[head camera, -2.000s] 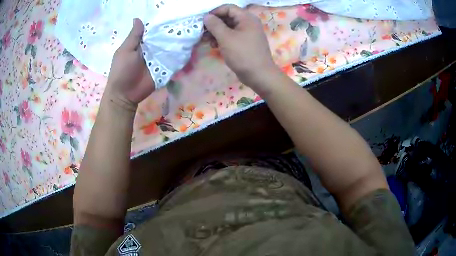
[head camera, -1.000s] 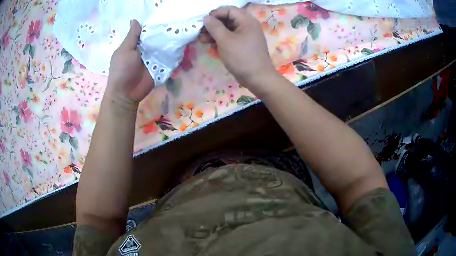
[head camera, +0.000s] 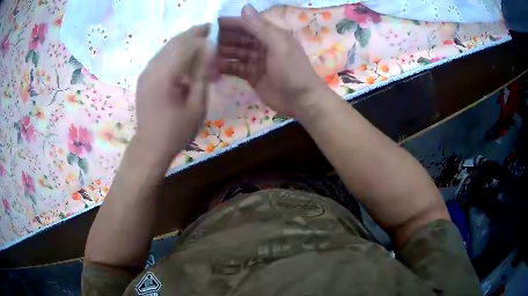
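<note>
White eyelet fabric (head camera: 116, 34) lies over the floral cloth at the top of the view, its curved edge at the left. My left hand (head camera: 176, 92) is blurred and is at the fabric's near edge; whether its fingers grip the fabric is unclear. My right hand (head camera: 260, 63) is just right of it, palm turned left and fingers curled. Its thumb is at the fabric near the top, and its grip cannot be made out. A narrow upright piece of white fabric shows between the hands.
The pink floral cloth (head camera: 52, 167) covers the table up to a white-edged border. The brown table edge (head camera: 399, 104) runs below it. Dark floor with cluttered items (head camera: 486, 179) is at the right. More white fabric lies at the upper right.
My left hand has moved right, close to my right hand, and turned over. The folded-down corner of eyelet fabric no longer shows between them. My right hand has turned slightly, its fingers more visible.
</note>
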